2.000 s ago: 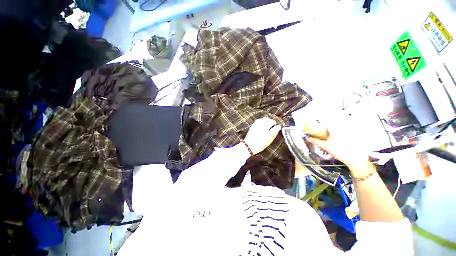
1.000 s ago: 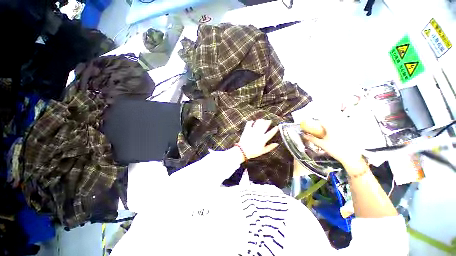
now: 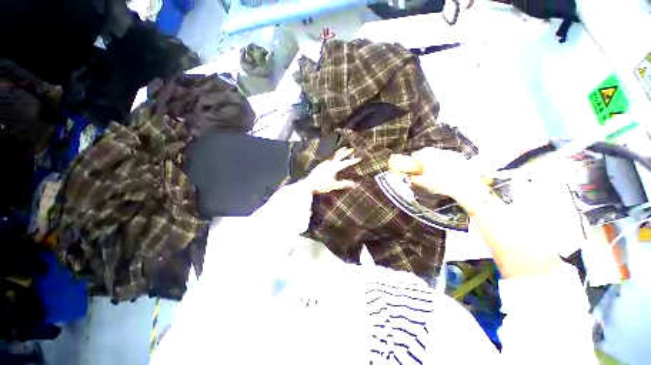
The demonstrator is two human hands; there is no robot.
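A brown plaid garment (image 3: 357,210) lies bunched on the white table, its far part heaped up. My right hand (image 3: 446,175) is closed on the handle of the steam iron (image 3: 421,208), whose pointed front is over the near part of the garment. I cannot tell if the soleplate touches the cloth. My left hand (image 3: 334,173) rests on the garment left of the iron, fingers spread. A flat dark grey pad (image 3: 239,173) lies to the left of my left hand.
Another crumpled plaid heap (image 3: 128,207) lies at the left, with dark plain cloth (image 3: 207,103) above it. The iron's hose (image 3: 571,146) trails right. A green warning label (image 3: 607,100) is at the upper right. Blue items show below the table's near edge.
My right hand has moved the iron left, from beside the garment onto its near part. My left hand has shifted left and up on the cloth. The camera view has also shifted.
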